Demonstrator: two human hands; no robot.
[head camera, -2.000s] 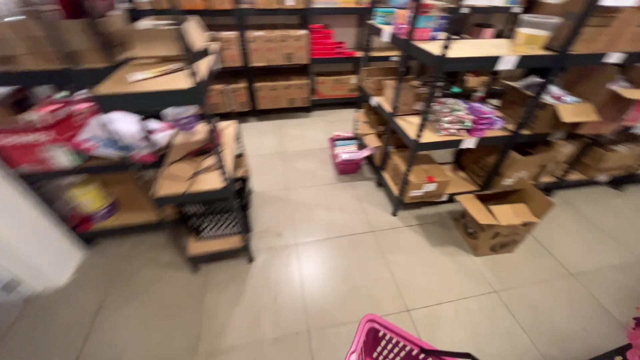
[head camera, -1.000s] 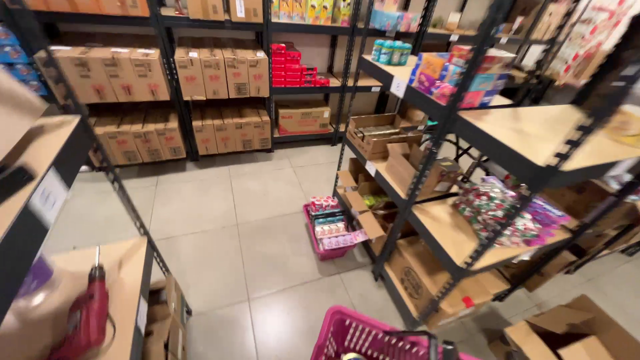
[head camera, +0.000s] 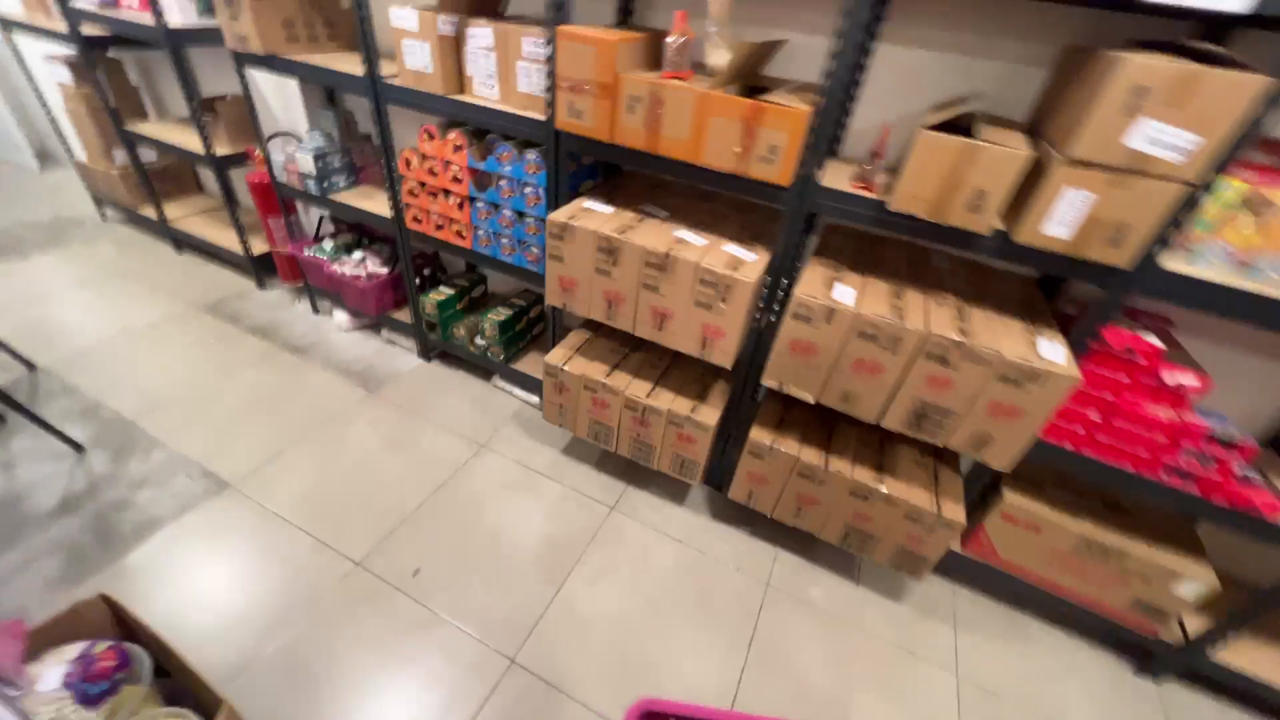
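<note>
Neither of my hands shows in the head view. At the bottom edge, just right of the middle, the rim of a pink plastic basket (head camera: 690, 709) comes into view; its handle and contents are out of the frame. What holds or carries it cannot be seen. Ahead stands a long row of black metal shelving, with brown cardboard cartons (head camera: 650, 275) on two low levels. Orange cartons (head camera: 665, 112) lie above them. Orange and blue packs (head camera: 508, 205) are stacked to their left, and red packages (head camera: 1140, 400) are piled at the right.
An open cardboard box (head camera: 150, 640) with tubs in it is at the lower left. Thin black legs (head camera: 40, 420) stand on the tiled floor at the left edge. A purple basket (head camera: 365, 290) of goods and a red fire extinguisher (head camera: 270, 215) are by the far shelves.
The view has swung left and moved closer to the back shelves. The pink basket, seen more fully a second ago, now shows only its rim.
</note>
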